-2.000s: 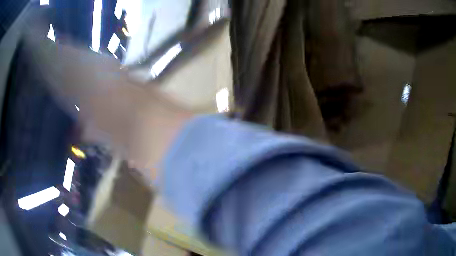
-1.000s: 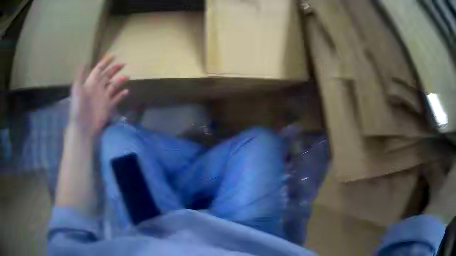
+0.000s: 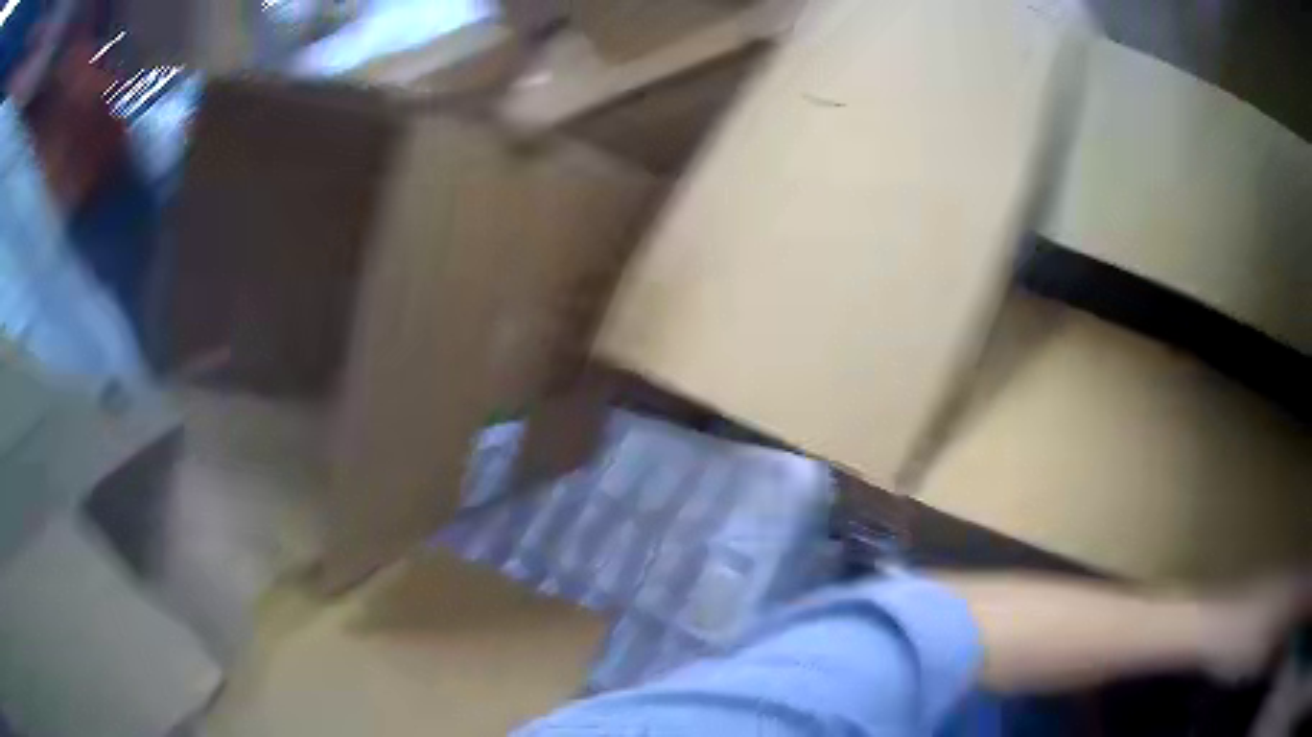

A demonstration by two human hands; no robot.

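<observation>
My left hand (image 3: 1255,631) is blurred at the right edge, at the end of a bare forearm and a blue sleeve that cross the lower right. Its fingers are not clear, and I cannot tell whether it holds anything. A dark shape with a hint of green shows beside it, cut off by the edge. My right hand cannot be made out. A tan open carton (image 3: 835,245) stands above the forearm, its large flap tilted towards me. A pocketed plastic tray (image 3: 662,526) lies below that flap, partly covered by the sleeve.
Another open carton (image 3: 461,288) with raised brown flaps stands left of centre. Pale carton panels (image 3: 87,634) lie at the lower left. Another person in light blue clothing (image 3: 58,259) is at the upper left edge. A further carton panel (image 3: 1194,187) is at the upper right.
The view has swung left from my lap, so the phone and most of my legs are out of it. My left hand has gone from raised at the left to the right edge.
</observation>
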